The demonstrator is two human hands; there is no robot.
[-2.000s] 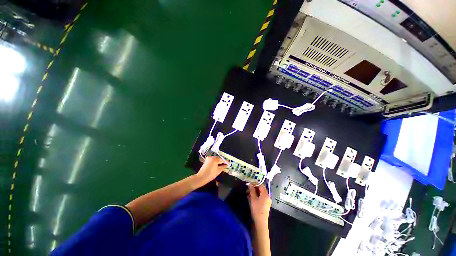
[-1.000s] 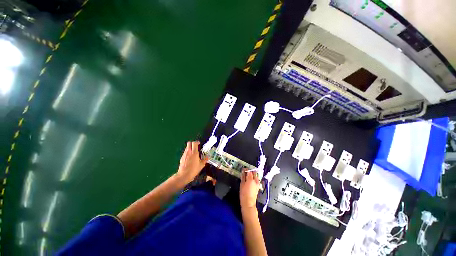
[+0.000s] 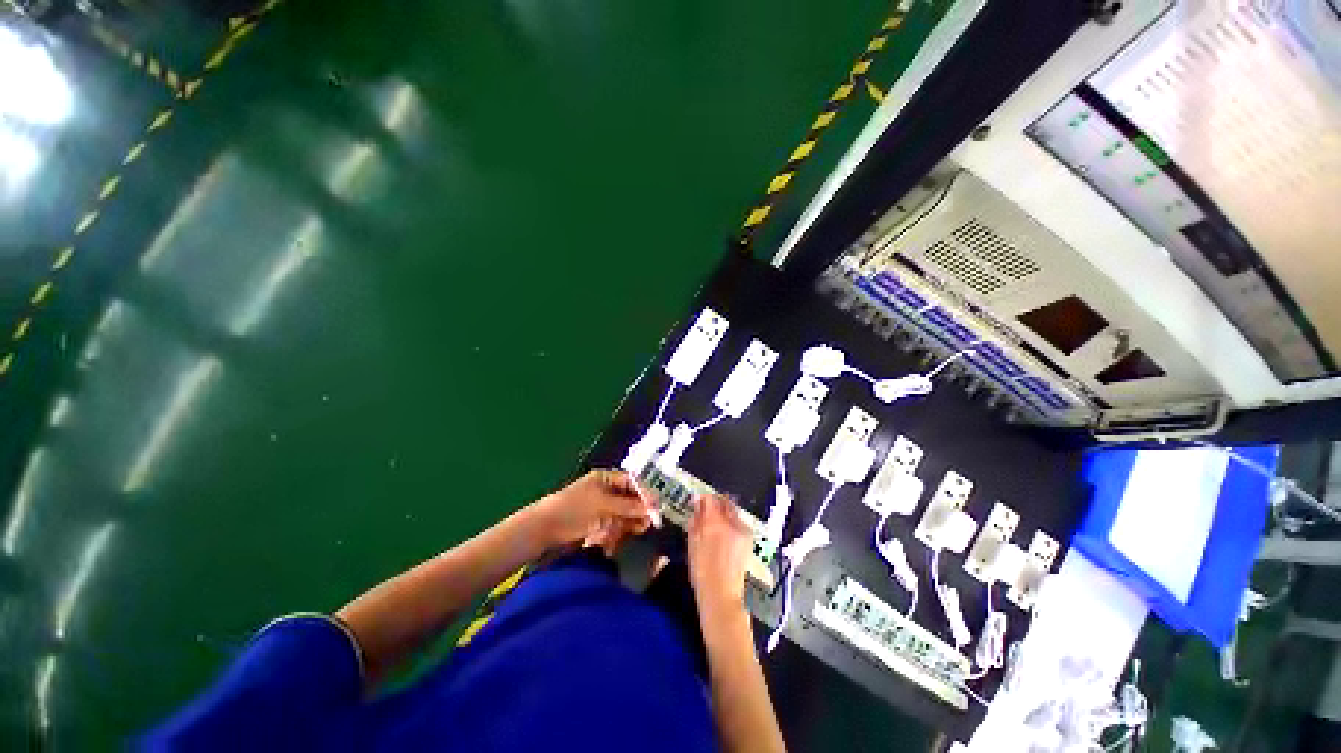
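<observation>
My left hand [image 3: 600, 508] is at the left end of the left test connection board [image 3: 674, 494], fingertips together at a thin white cord; what it grips is too small to tell. My right hand [image 3: 718, 537] lies over the middle of the same board, fingertips hidden on it. White power adapters [image 3: 852, 453] sit on a slanted row of several sockets, their cords running towards the boards. A second test board [image 3: 893, 641] lies to the right, with cord ends near it.
A rack tester [image 3: 1015, 302] with a screen stands beyond the black table [image 3: 765, 312]. A loose adapter [image 3: 824, 361] and cord lie behind the sockets. A blue tray [image 3: 1172, 533] and a tangled adapter pile [image 3: 1062, 709] are at the right. Green floor is at the left.
My left hand has moved from the board's left end edge inwards, its fingers now closed together. My right hand has shifted left along the board. The view has turned, showing more of the tester screen.
</observation>
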